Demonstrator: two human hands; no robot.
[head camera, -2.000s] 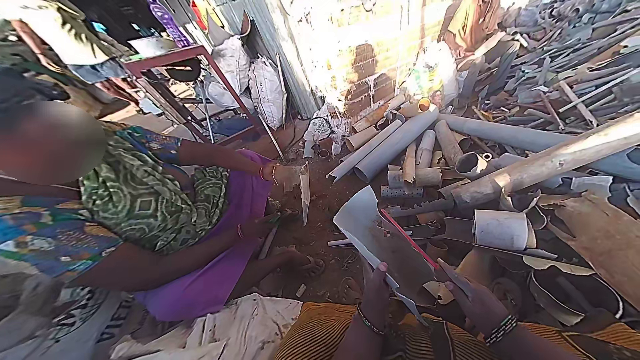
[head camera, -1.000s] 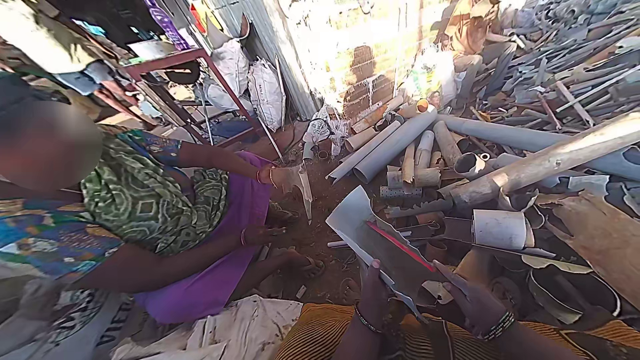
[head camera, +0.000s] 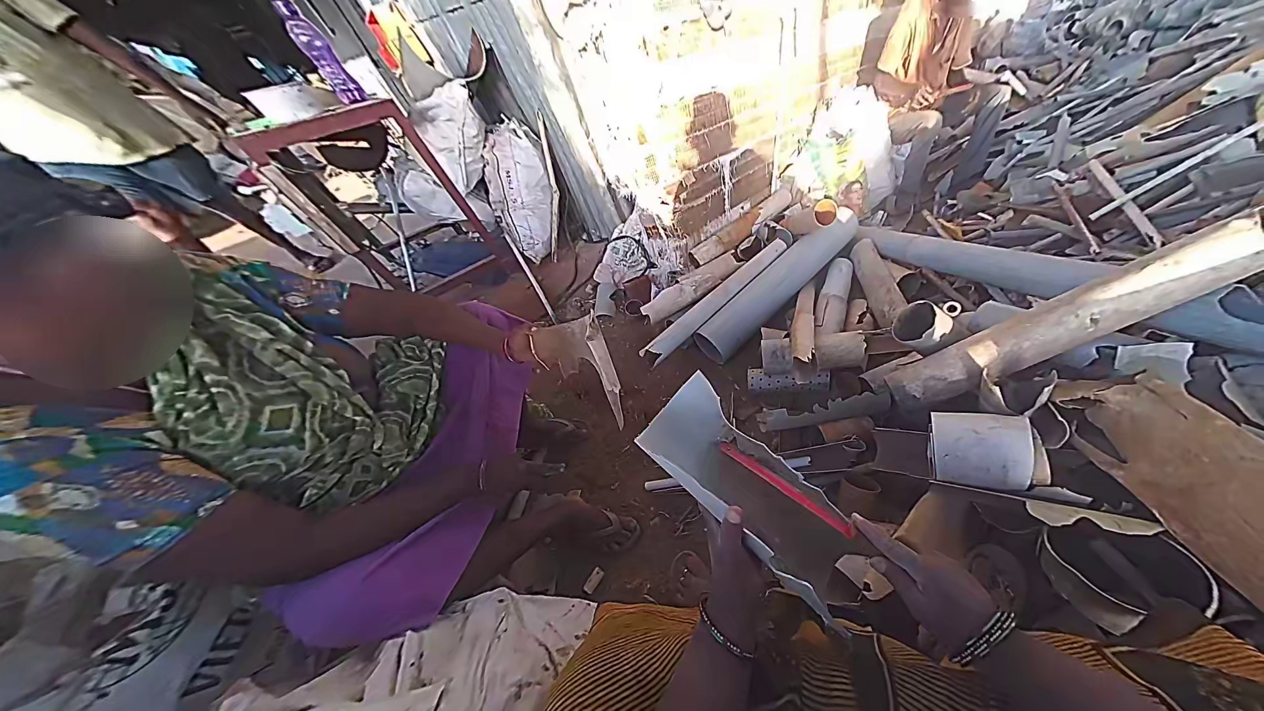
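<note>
A torn, curved piece of grey plastic pipe (head camera: 696, 420) is tilted in front of me, its hollow side facing up. My left hand (head camera: 733, 563) grips its lower left edge, the thumb on top. In my right hand (head camera: 928, 583) is the end of a thin tool with a red blade or strip (head camera: 785, 489), which lies across the inside of the piece; its exact kind cannot be told. The rest of its handle is hidden by my fingers.
At the left a seated person (head camera: 316, 425) holds a jagged pale piece (head camera: 604, 370). Grey pipes (head camera: 775, 291) and a wooden pole (head camera: 1086, 311) lie ahead and right. A white pipe section (head camera: 983, 449) sits beyond my right hand. Another person (head camera: 918, 89) sits farther back.
The red strip has come to lie more fully over the inside of the grey piece. The seated person's lower hand has moved, and the person at the back has come more into view.
</note>
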